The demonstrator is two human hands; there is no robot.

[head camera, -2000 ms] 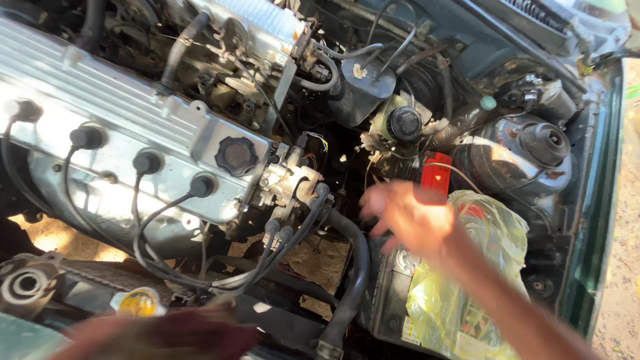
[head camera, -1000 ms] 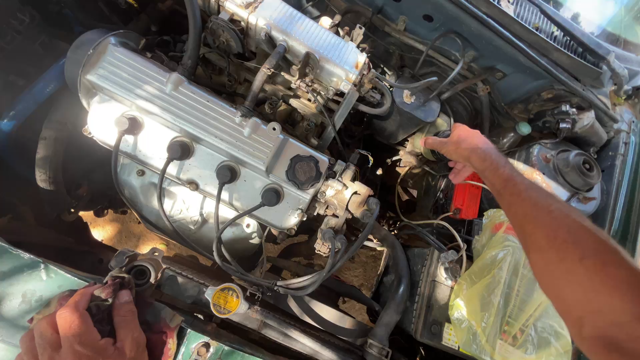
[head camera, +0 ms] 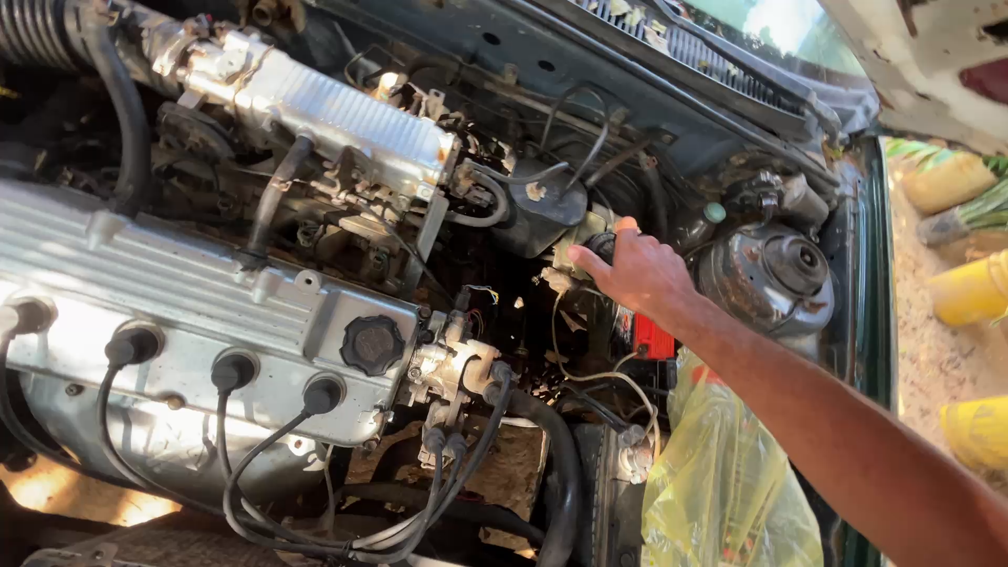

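Note:
My right hand (head camera: 642, 264) reaches in from the lower right, its fingers curled around the black cap (head camera: 601, 246) of a brake fluid reservoir (head camera: 577, 240). A black canister (head camera: 543, 206) sits just left of it. Below the wrist lies a red plastic cover (head camera: 654, 337) near the car battery, with a loose beige wire (head camera: 614, 376) beside it. At the left is the ribbed metal valve cover (head camera: 197, 276) with its black oil filler cap (head camera: 372, 345) and spark plug leads running to the distributor (head camera: 461, 366). My left hand is out of view.
A yellow translucent plastic bag (head camera: 724, 472) lies over the battery area under my forearm. The strut tower (head camera: 768, 276) stands right of my hand. A thick black hose (head camera: 563, 472) curves down beside the battery. Yellow containers (head camera: 972, 291) stand on the ground outside the fender.
My right hand went from above the battery area to the reservoir cap and is still there. My left hand, seen at the lower left one second ago, has left the view. The view has shifted closer.

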